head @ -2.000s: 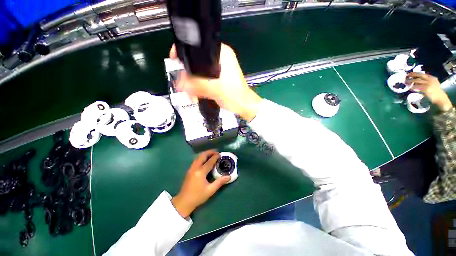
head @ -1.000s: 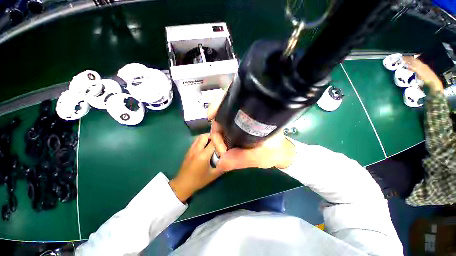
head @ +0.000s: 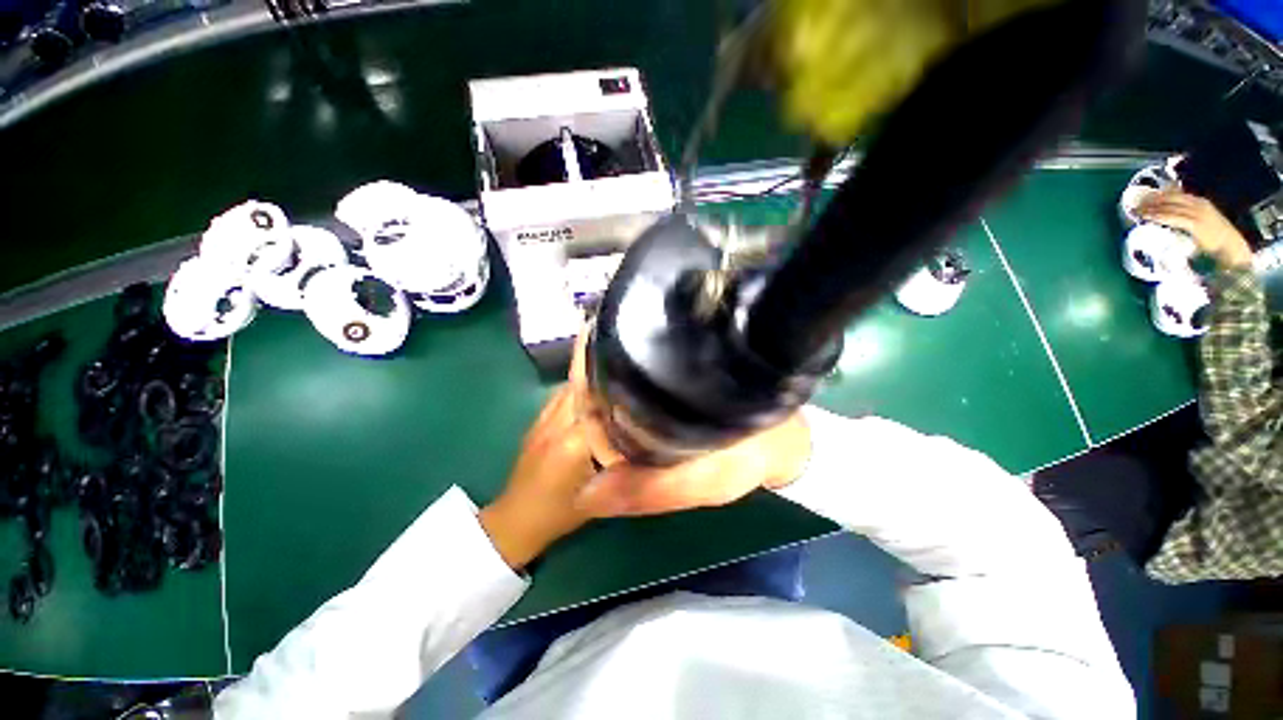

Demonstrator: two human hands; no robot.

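Observation:
The black electric screwdriver (head: 704, 345) stands in the middle of the view, seen from above, and its thick dark cable runs to the upper right. My right hand (head: 697, 478) is wrapped around the screwdriver's body from the near side. My left hand (head: 546, 471) is just left of it, touching my right hand. Its fingertips and whatever lies under them are hidden by the screwdriver and my right hand. The driver tip and the work below it are hidden too.
A white screw feeder (head: 556, 211) stands behind my hands. White housings (head: 359, 310) and dark plastic rings (head: 155, 464) lie at left. A white dome with a black fitting (head: 932, 286) lies at right. Another person's hand (head: 1196, 222) touches white housings at far right. A yellow blurred tag (head: 858, 56) hangs above.
Since two seconds ago, my right hand brought the screwdriver from the feeder down to my left hand. In the last second the screwdriver tilted more upright and a yellow tag came into view.

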